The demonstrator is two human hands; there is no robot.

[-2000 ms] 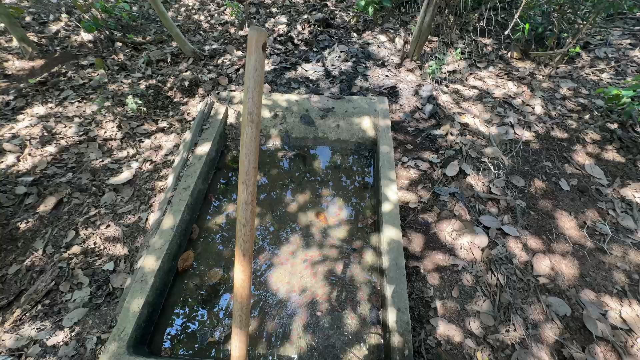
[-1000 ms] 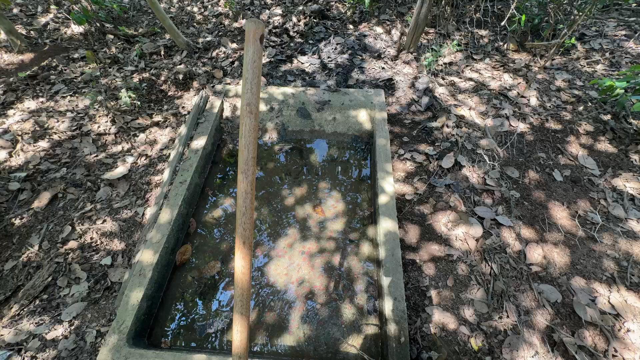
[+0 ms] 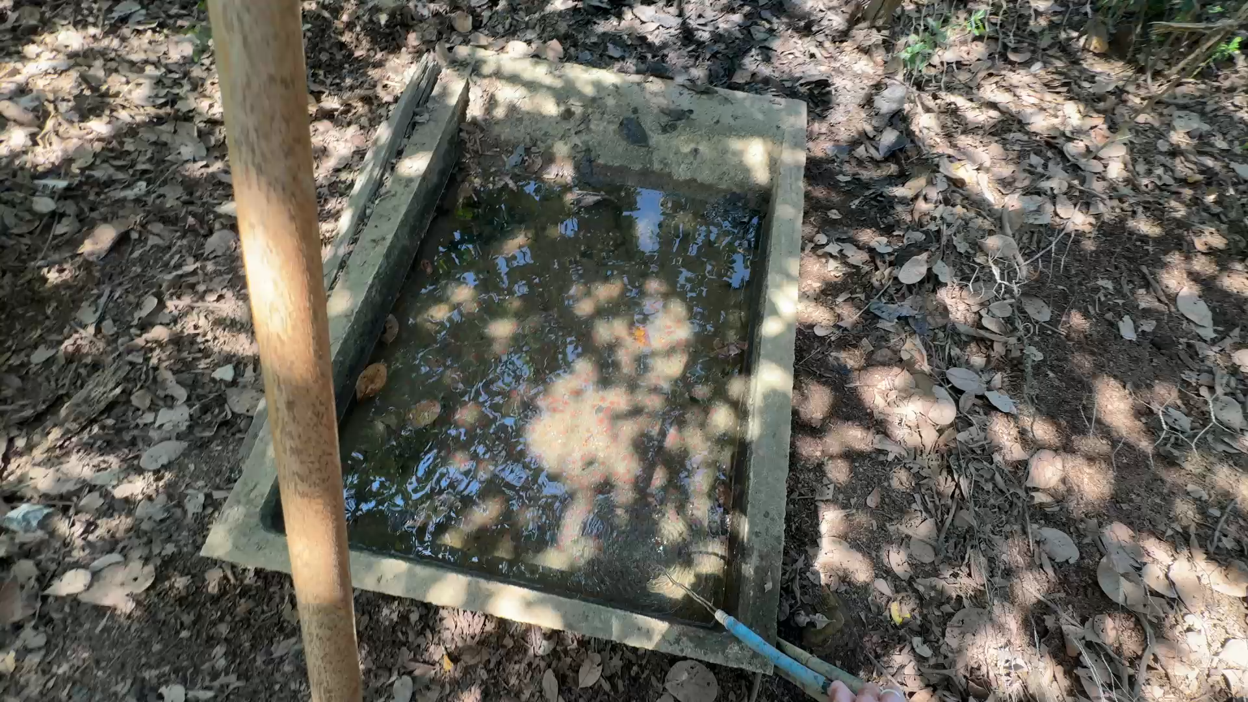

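At the bottom edge, only the fingertips of my right hand (image 3: 863, 693) show, closed around a slim blue hose or rod (image 3: 772, 647). Its tip reaches over the near right corner of a shallow concrete basin (image 3: 775, 439), and a thin pale line runs from the tip to the water (image 3: 575, 419). Beside it lies a second, greenish tube or stick (image 3: 817, 663); whether my fingers touch it is unclear. A thick wooden pole (image 3: 292, 341) crosses the left side of the view, its lower end out of frame. My left hand does not show.
Dry leaves (image 3: 965, 380) and bare soil surround the basin. A narrow raised strip (image 3: 385, 166) runs beside the basin's left wall. Low green plants (image 3: 921, 49) grow at the far right. Brown leaves (image 3: 370, 381) lie in the basin near its left wall.
My right fingertips and the blue hose or rod have come into view at the bottom. The wooden pole has shifted left, off the basin's middle. The view has also moved.
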